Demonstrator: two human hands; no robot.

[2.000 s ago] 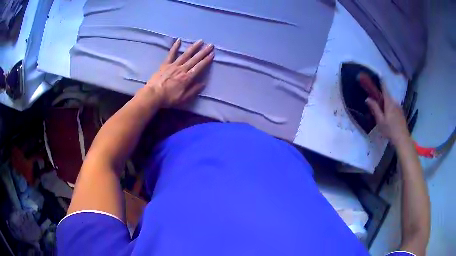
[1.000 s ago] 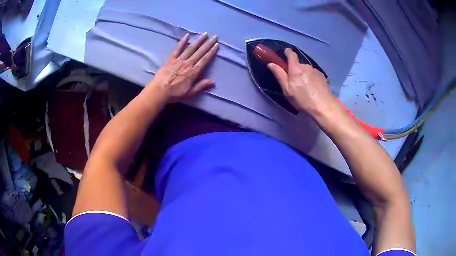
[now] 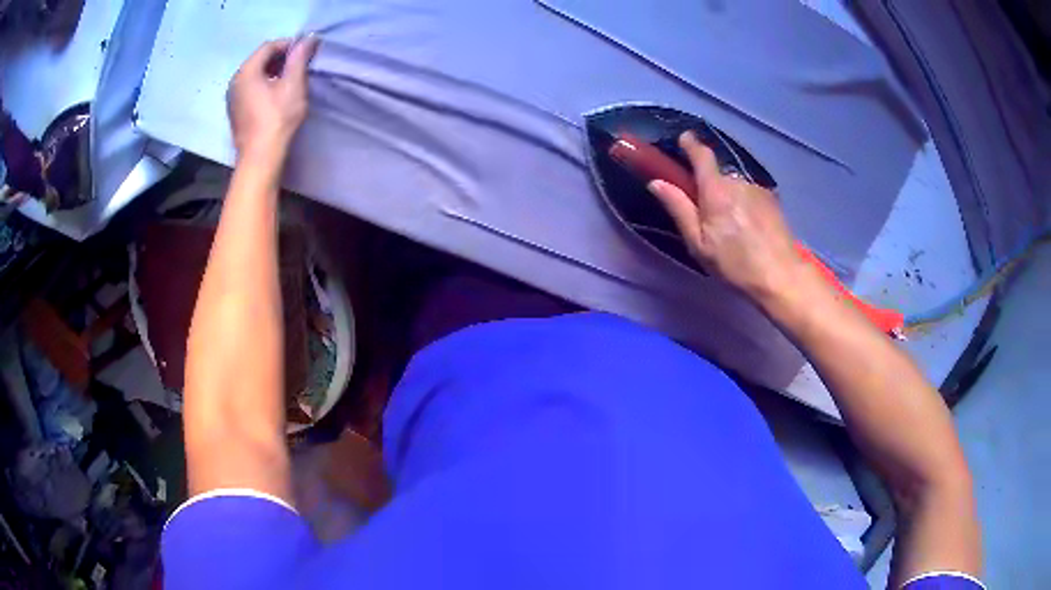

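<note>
The mauve-grey garment piece (image 3: 496, 150) lies over the white table, with long raised fold lines running across it. My left hand (image 3: 272, 98) pinches its left edge between thumb and fingers, and creases run from there towards the middle. My right hand (image 3: 738, 225) is closed around the dark red handle of the iron (image 3: 645, 190). The iron's dark plate lies on the right half of the cloth, its pointed end to the upper left. The orange-red cord sleeve (image 3: 853, 302) runs from behind my right wrist.
The white table cover (image 3: 190, 87) shows at the left and right ends. Darker mauve cloth (image 3: 980, 127) lies at the far right. A second dark iron (image 3: 67, 150) is at the left. A pale-rimmed tub (image 3: 343, 346) and a dark red item (image 3: 173, 288) stand below, among scraps.
My right hand took the iron from the table's right end onto the cloth. My left hand moved from lying flat on the cloth to its left edge and took hold there.
</note>
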